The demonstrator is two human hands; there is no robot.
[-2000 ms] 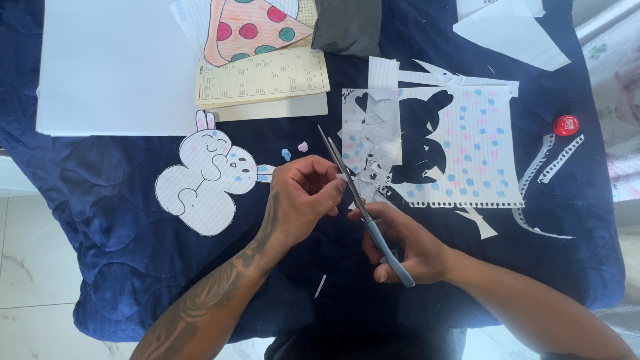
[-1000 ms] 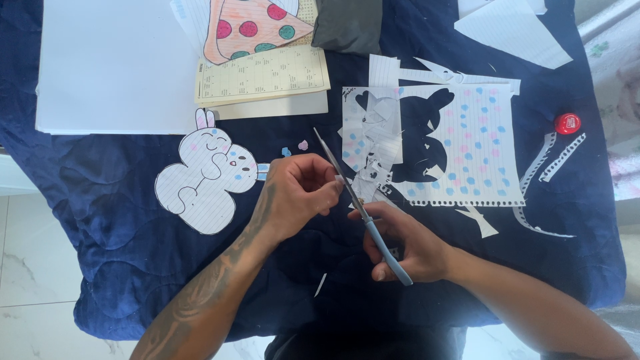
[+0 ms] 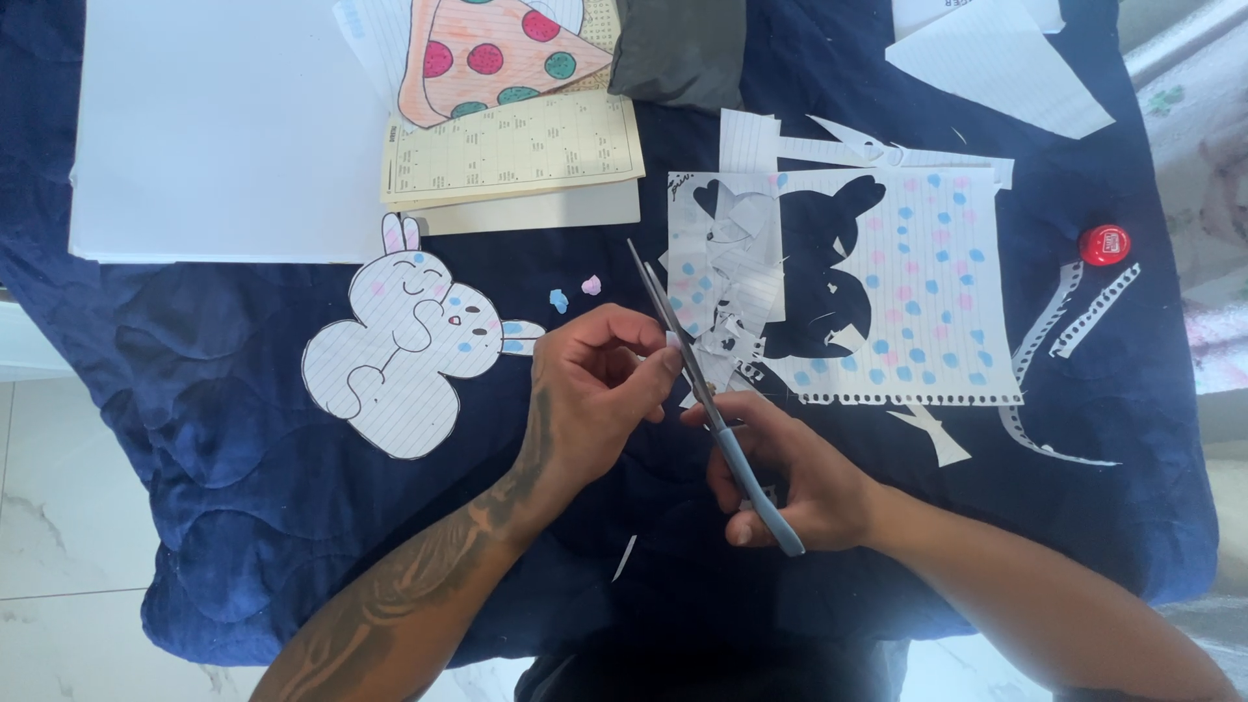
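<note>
My right hand (image 3: 795, 468) grips a pair of scissors (image 3: 726, 434) by the blue-grey handles, its blades pointing up and left. Close to the blades, my left hand (image 3: 604, 390) pinches a tiny piece of paper (image 3: 673, 340), mostly hidden by the fingertips. Left of that hand lies a paper cut-out of two hugging bunnies (image 3: 405, 341). A small blue paper piece (image 3: 558, 300) and a pink one (image 3: 591, 285) rest above my left hand. To the right, a spotted notebook sheet (image 3: 926, 292) has a bunny-shaped hole, with paper scraps (image 3: 736, 331) over its left part.
A navy quilted cloth (image 3: 244, 546) lies under everything. At the upper left are white sheets (image 3: 224, 127), a printed cream booklet (image 3: 517, 156) and a coloured pizza-slice drawing (image 3: 487, 58). On the right are a red round lid (image 3: 1105, 245), perforated paper strips (image 3: 1097, 310) and a loose lined sheet (image 3: 994, 68).
</note>
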